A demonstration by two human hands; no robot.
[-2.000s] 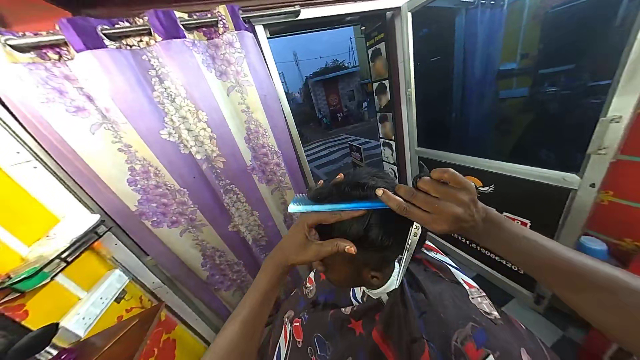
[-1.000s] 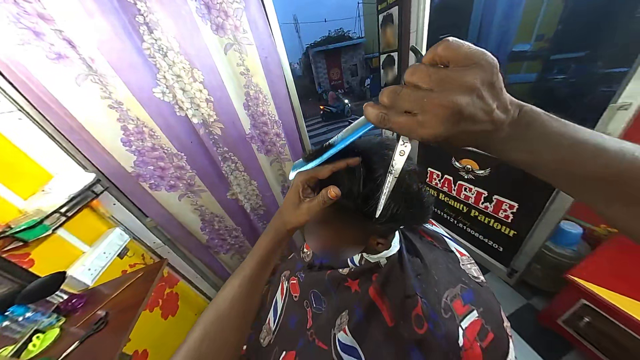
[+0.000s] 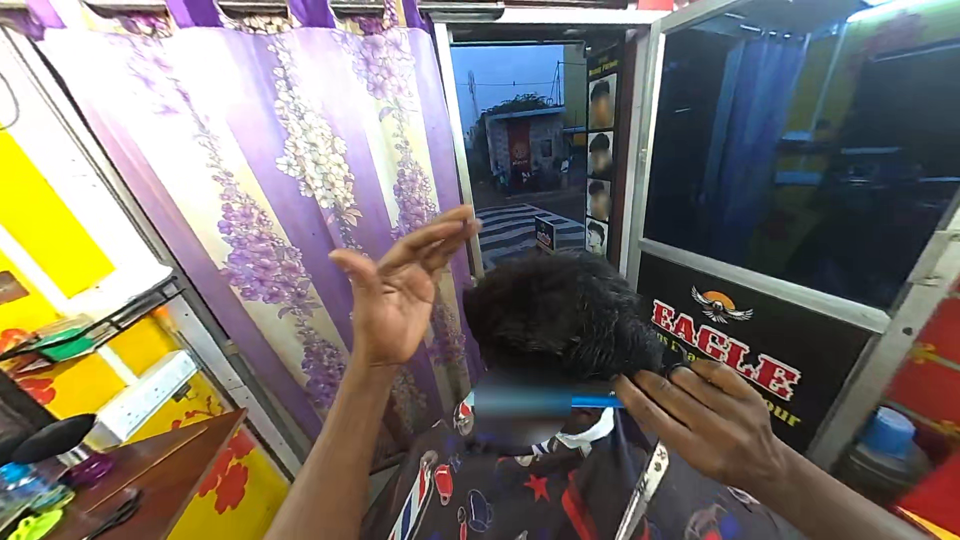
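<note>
A seated person's dark-haired head [image 3: 559,315] is at the centre, above a dark patterned barber cape [image 3: 525,480] with a white strip at the neck. My left hand [image 3: 409,289] is raised beside the head at its left, palm showing, fingers apart and holding nothing. Low at the right side of the head, my right hand [image 3: 697,416] holds a blue comb [image 3: 596,400] that points left across the lower part of the head. Metal scissors [image 3: 645,487] hang from the same hand, blades pointing down over the cape. Their finger loops are mostly hidden by my fingers.
A purple floral curtain [image 3: 300,187] hangs at the left. Beyond the head is an open doorway with a street outside. Glazed door panel [image 3: 780,150] at the right, blue-lidded container [image 3: 885,442] below it. A brown counter [image 3: 157,465] at lower left bears a brush and scissors.
My left hand has come off the hair and lifted, fingers apart. My right hand has moved down beside the head, with the comb and scissors still in it.
</note>
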